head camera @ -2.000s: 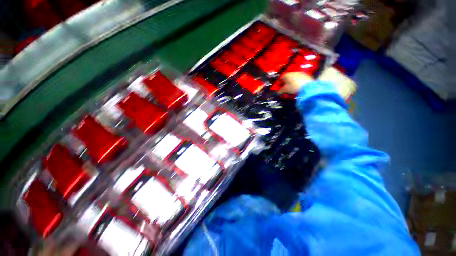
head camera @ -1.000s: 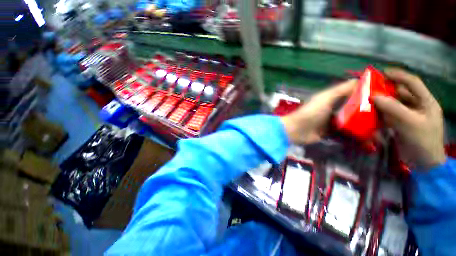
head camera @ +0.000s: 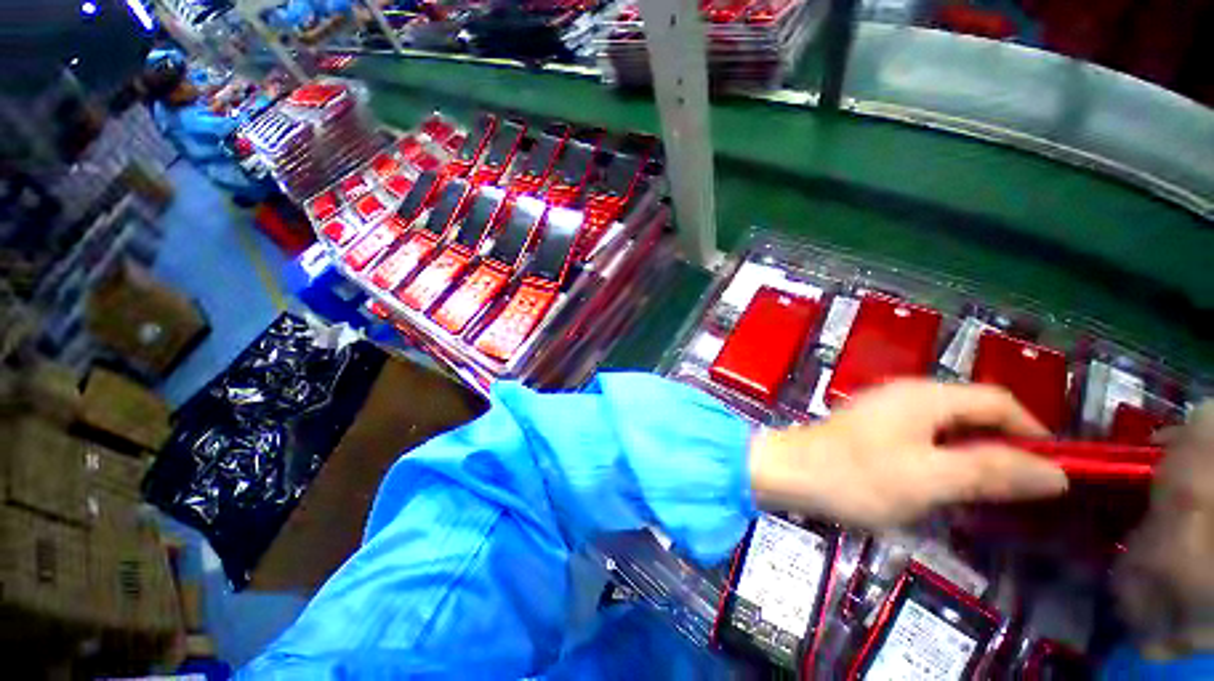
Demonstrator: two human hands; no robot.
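A red handset (head camera: 1098, 463) is seen nearly edge-on between my hands, above the clear handset tray (head camera: 692, 357). My left hand (head camera: 905, 452) holds its left end with thumb and fingers. My right hand (head camera: 1172, 545) is blurred, cut off by the right edge, and closed around its right end. Behind, a row of handsets with smooth red backs (head camera: 768, 343) lies in the tray pockets. In front, uncovered phone backs (head camera: 776, 572) show white labels and red rims, partly hidden by my left arm.
Stacked clear trays of open keypad phones (head camera: 513, 319) stand at left on the green bench (head camera: 786, 173). A whitish post (head camera: 683, 146) rises behind. A crinkled black bag (head camera: 253, 426) covers a carton on the floor. More cartons (head camera: 87, 532) and a person in blue (head camera: 193, 127) are farther left.
The view has swung from the black cover tray to the phone stacks. Since one second ago, the handset between my hands has gone from upright to flat and moved lower right. My right hand moved toward the edge.
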